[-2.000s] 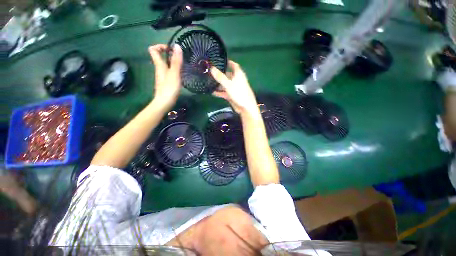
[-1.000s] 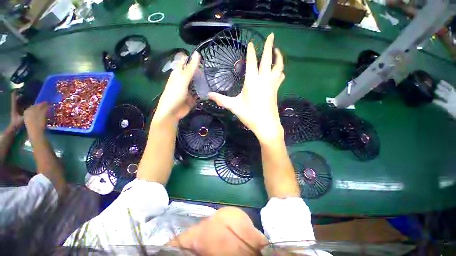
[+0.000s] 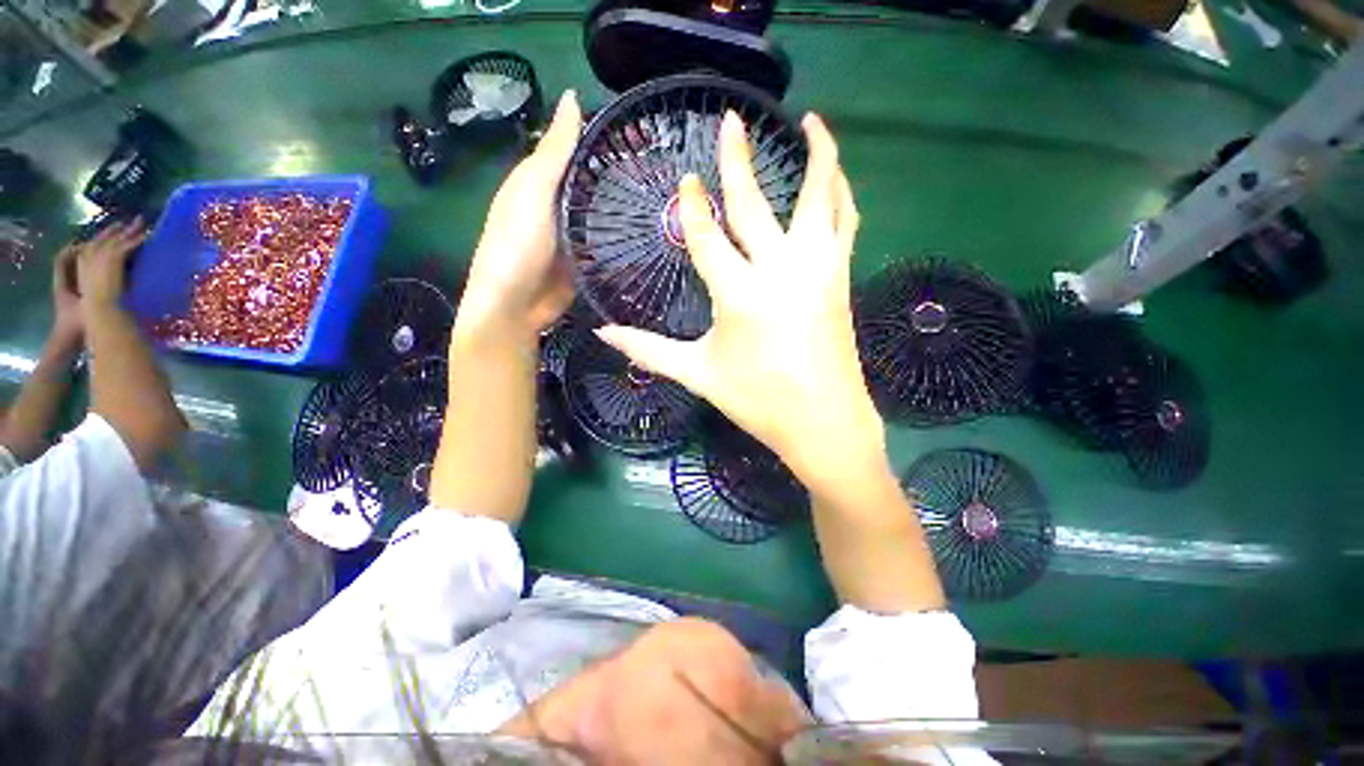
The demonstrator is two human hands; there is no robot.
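Observation:
A fan unit (image 3: 636,195) with a round black spoked front and a small shiny centre badge is held upright in front of me, above the green bench. My left hand (image 3: 521,232) grips its left side. My right hand (image 3: 763,285) is spread over its front and right edge, fingers on the spokes near the badge. A black oval base (image 3: 688,53) shows at the cage's top. The back of the cage is hidden. Loose front grilles (image 3: 980,521) lie on the bench below and to the right, some overlapped.
A blue bin (image 3: 353,285) of small copper-red parts stands at left. Another person's hands (image 3: 108,270) are beside it. An open fan with a pale blade (image 3: 486,93) stands beyond. A slanted grey post (image 3: 1227,187) rises at right. A brown carton (image 3: 1107,691) is below the bench edge.
The view has shifted, so the bench things sit differently. My right hand has moved from the spread pose off the cage onto its front. The cage now faces me more squarely.

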